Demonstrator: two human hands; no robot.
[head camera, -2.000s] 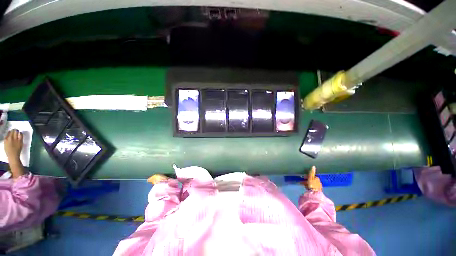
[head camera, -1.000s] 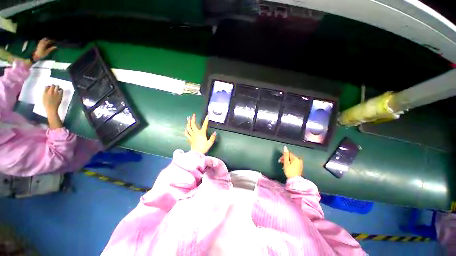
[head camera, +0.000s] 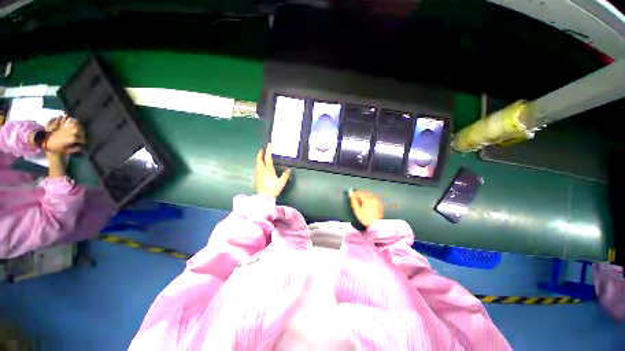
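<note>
A black phone tray (head camera: 301, 164) lies on the green bench in front of me with several phones side by side. The leftmost phone (head camera: 288, 127) shows a white screen. The second phone (head camera: 324, 133) and the rightmost phone (head camera: 425, 147) show blue-white screens. The two between them are dark with glare. My left hand (head camera: 269, 175) is at the tray's lower left corner, fingers apart, holding nothing visible. My right hand (head camera: 366, 206) is over the bench below the tray's middle, fingers partly curled, apart from the tray. A loose dark phone (head camera: 459, 196) lies right of the tray.
A second black tray (head camera: 155, 179) lies angled at left, beside another person's hands (head camera: 64, 136). A white strip (head camera: 179, 100) runs along the bench. A yellow-wrapped post (head camera: 493, 128) stands right of my tray. Blue stools (head camera: 456, 256) are below the bench edge.
The leftmost screen has turned from blue-white to white, and the second from dark to blue-white. My hands have come up from the bench edge toward the tray. The neighbour's hands are now together.
</note>
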